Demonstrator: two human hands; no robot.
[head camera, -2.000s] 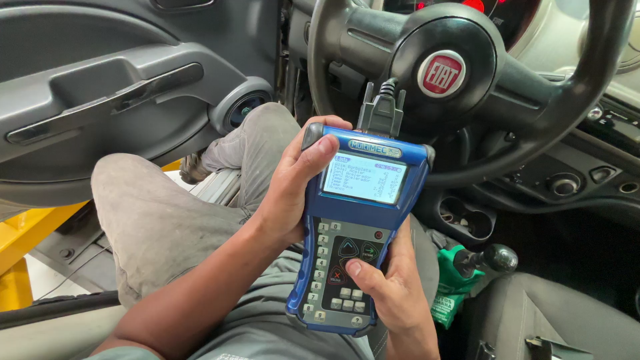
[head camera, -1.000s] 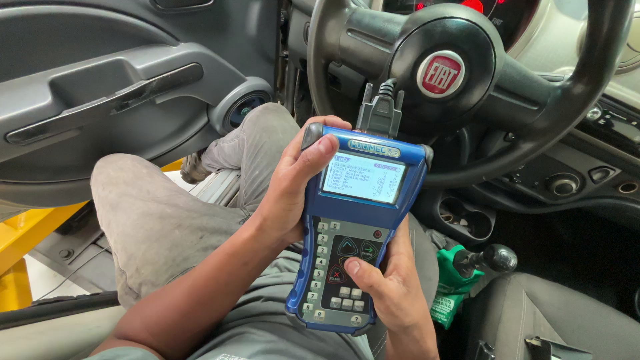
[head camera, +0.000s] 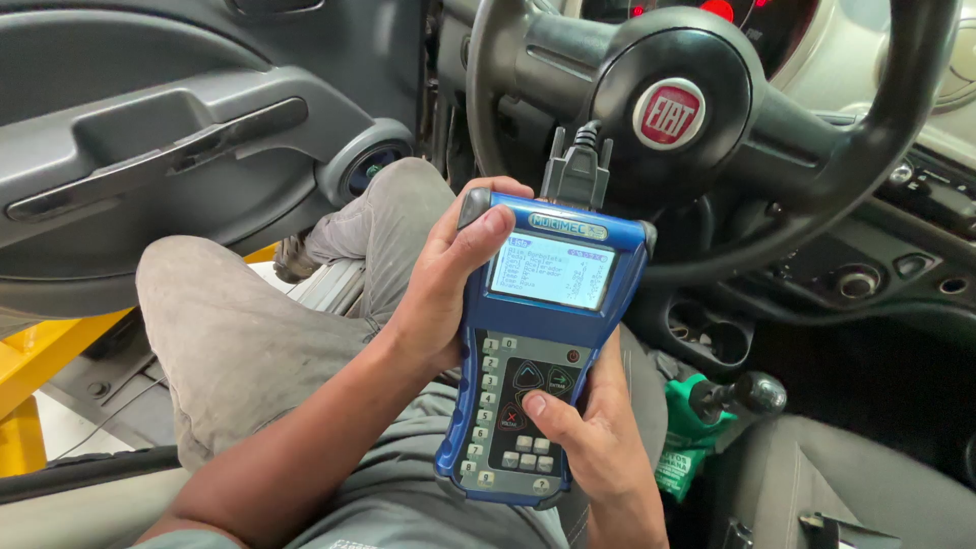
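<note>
A blue Multimec automotive diagnostic scanner (head camera: 545, 313) is held upright above my lap, its lit screen showing lines of text. My left hand (head camera: 446, 274) grips its upper left side, the thumb on the front beside the screen. Round the lower right edge is my right hand (head camera: 598, 435), its thumb over the keypad near the arrow keys; its fingers are mostly hidden behind the case. A grey cable connector (head camera: 577, 174) is plugged into the scanner's top, and its cable runs up toward the steering wheel.
Just beyond the scanner stands a Fiat steering wheel (head camera: 679, 114). The car door (head camera: 206, 145) is open at the left, with a yellow metal frame (head camera: 30, 381) outside. A gear lever (head camera: 759, 393) with a green bag (head camera: 682, 450) around it and a seat (head camera: 846, 480) are at the right.
</note>
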